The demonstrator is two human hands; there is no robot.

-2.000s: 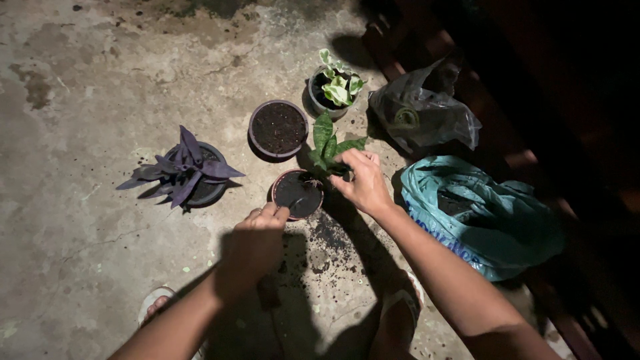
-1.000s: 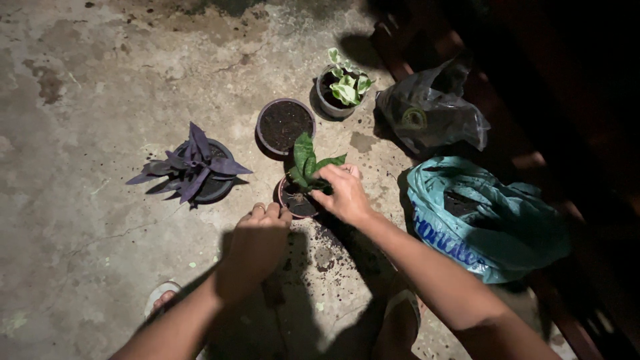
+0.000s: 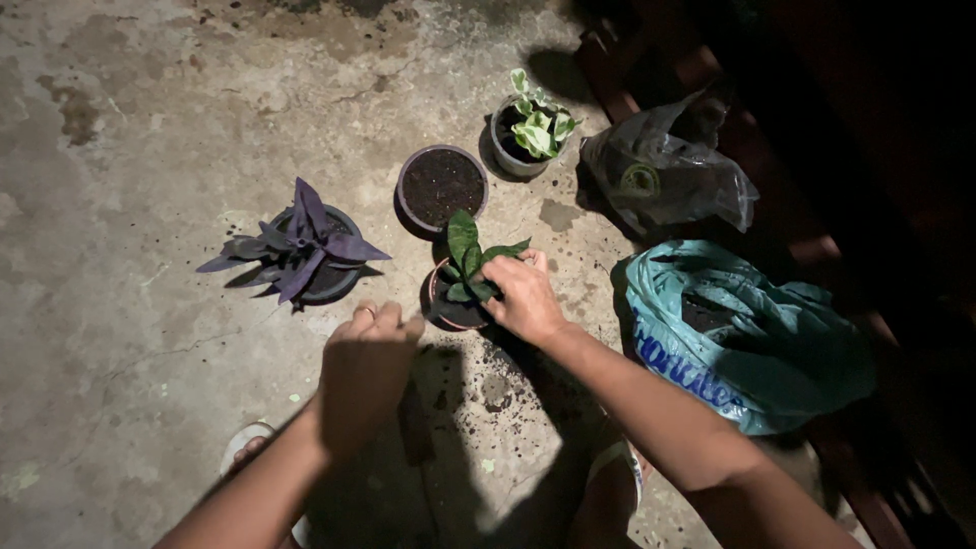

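My right hand [image 3: 522, 293] grips a dark green leafy plant [image 3: 467, 248] low among its leaves, with the plant upright over a small reddish-brown pot [image 3: 438, 301] of dark soil. The fingertips and the base of the plant are partly hidden. Just left of that pot, my left hand [image 3: 370, 358] is back up with its fingers bent; whether anything is between them cannot be seen. Behind the small pot stands a round pot [image 3: 402, 200] filled with dark soil.
A purple-leaved plant [image 3: 305, 252] in a dark pot stands at the left. A variegated plant [image 3: 537, 137] in a grey pot is farther back. On the right lie a clear plastic bag [image 3: 671, 168] and a teal plastic bag [image 3: 793, 343] holding soil. Spilled soil [image 3: 503, 381] dots the concrete.
The green plant was beyond the small pot's right edge two seconds ago; my right hand has moved it left, over the pot's soil. My left hand has drawn back from the rim.
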